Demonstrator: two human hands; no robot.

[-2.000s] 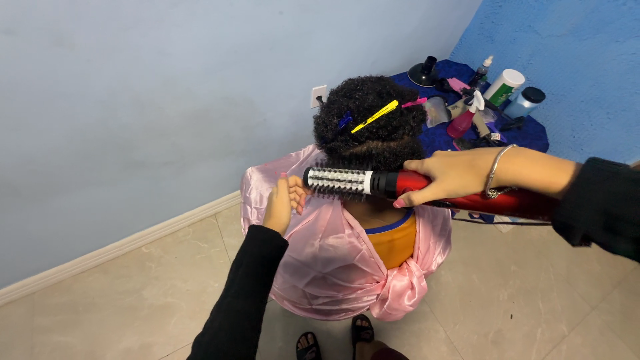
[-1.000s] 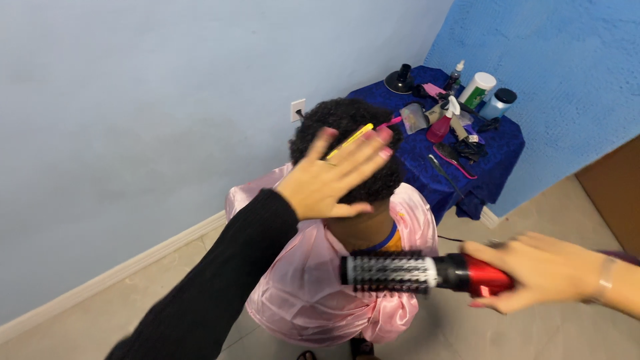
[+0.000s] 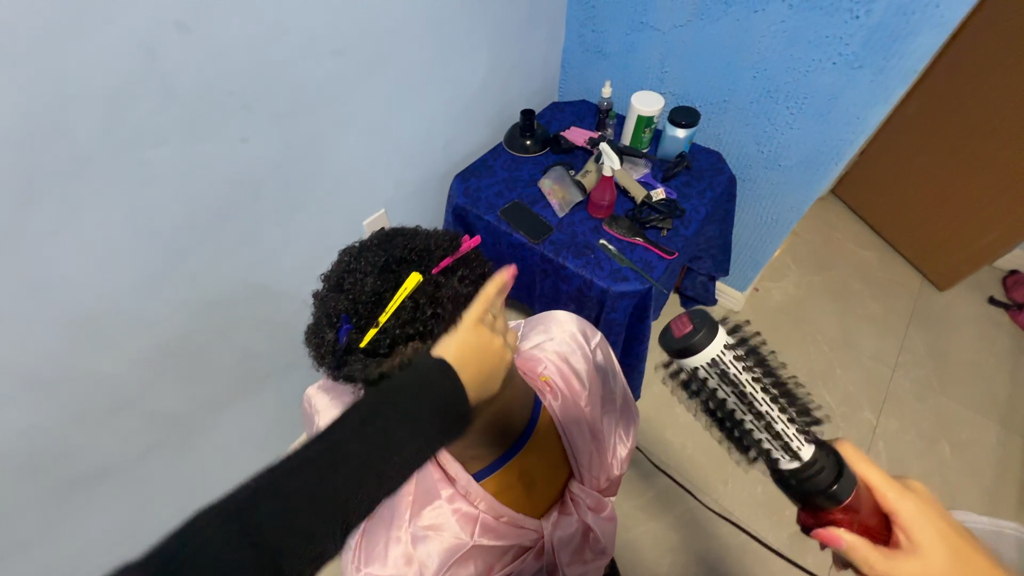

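Observation:
My right hand grips the red handle of a round hot-air styling brush with black bristles on a white barrel, held up at the lower right, apart from the hair. My left hand is at the right side of a seated person's head, near the nape, index finger extended; whether it pinches any hair cannot be told. The dark curly hair carries a yellow clip, a pink clip and a blue clip. A pink satin cape covers the person's shoulders.
Beyond the person, a table with a dark blue cloth holds a phone, a pink spray bottle, a paddle brush, a comb, jars and a black diffuser. A black cord runs over the floor.
The styling brush was at the nape two seconds ago; it is now away to the right, bristles pointing up. My left hand has moved from over the clips to the head's right side. The view has shifted.

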